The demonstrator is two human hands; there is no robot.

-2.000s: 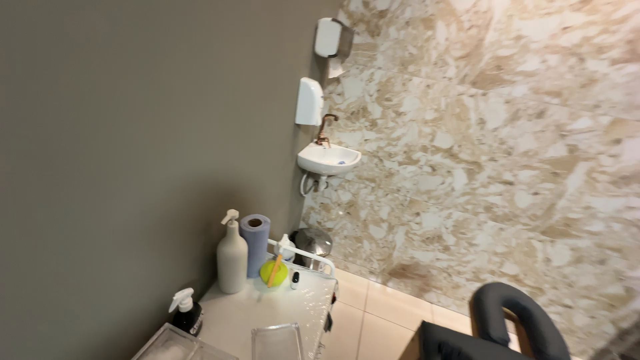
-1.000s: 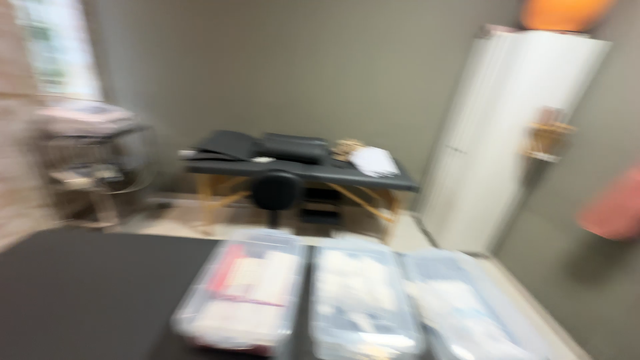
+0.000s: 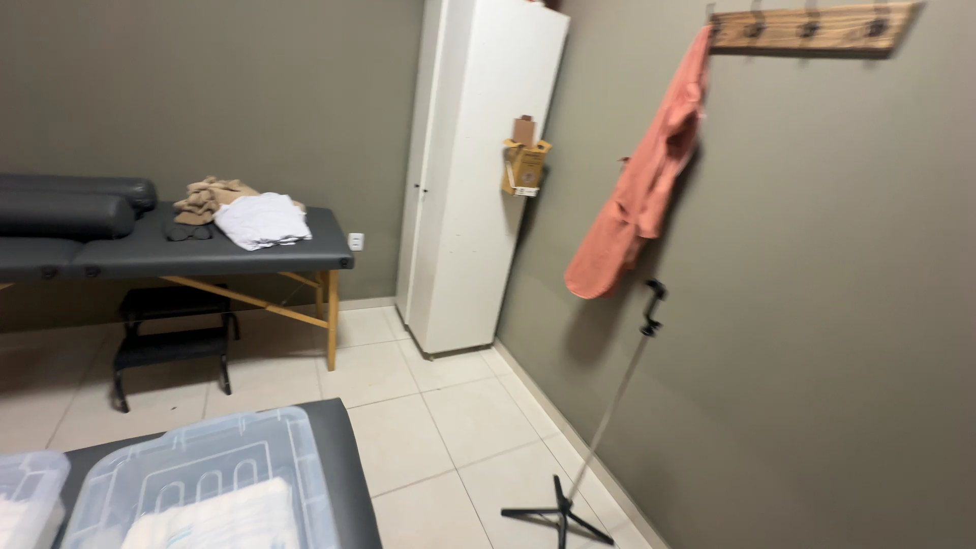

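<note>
Neither my left hand nor my right hand is in the head view. Closest to me, at the lower left, a clear plastic storage box (image 3: 305, 465) with folded white cloth (image 3: 221, 518) inside rests on a dark padded table (image 3: 343, 450). Part of a second clear box (image 3: 53, 465) shows at the left edge. Against the far wall is a black massage table (image 3: 229, 259) on wooden legs, bearing dark bolsters (image 3: 61, 213), a brown cloth (image 3: 202, 200), a folded white cloth (image 3: 263, 221) and dark glasses (image 3: 188, 232).
A black step stool (image 3: 175, 343) stands under the far table. A tall white cabinet (image 3: 473, 229) has a yellow cardboard box (image 3: 524, 168) on its side. On the right, a coral garment (image 3: 640, 191) hangs from a wooden hook rack (image 3: 816, 30), and a thin tripod stand (image 3: 606, 419) stands on the tiled floor.
The view has swung from the washbasin corner, past the row of clear boxes, to the cabinet and hook rack. No hand shows in any frame.
</note>
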